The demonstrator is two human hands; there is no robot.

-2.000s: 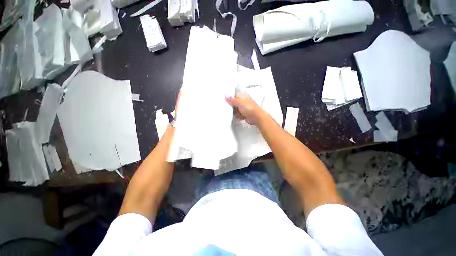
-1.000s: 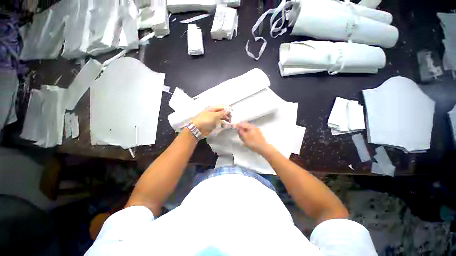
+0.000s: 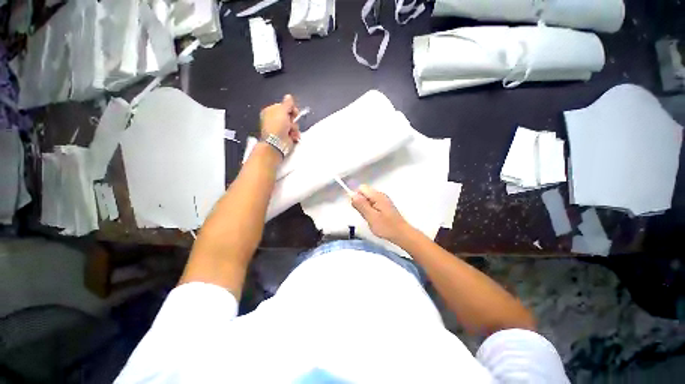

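A white rolled bundle (image 3: 353, 135) lies slanted on the table in front of me, on top of flat white cut panels (image 3: 428, 169). A narrow white fabric tie strip (image 3: 343, 184) runs from the bundle's near side to my right hand (image 3: 379, 214), which pinches it. My left hand (image 3: 282, 124), with a metal watch on the wrist, is raised at the bundle's far left side. A short white strip end shows at its fingers, which are closed around it. The part of the strip under the bundle is hidden.
Tied rolls (image 3: 511, 56) lie at the back right, beside loose tie strips (image 3: 369, 45). Domed panel stacks lie left (image 3: 174, 157) and right (image 3: 622, 150). Small cut pieces (image 3: 535, 159) lie at the right. Long narrow pieces (image 3: 98, 49) stand fanned at the back left. The table's front edge is near my waist.
The loose panels in my hands are now a roll on the table. My hands, together at the strip one second ago, have moved apart, the left one away from me.
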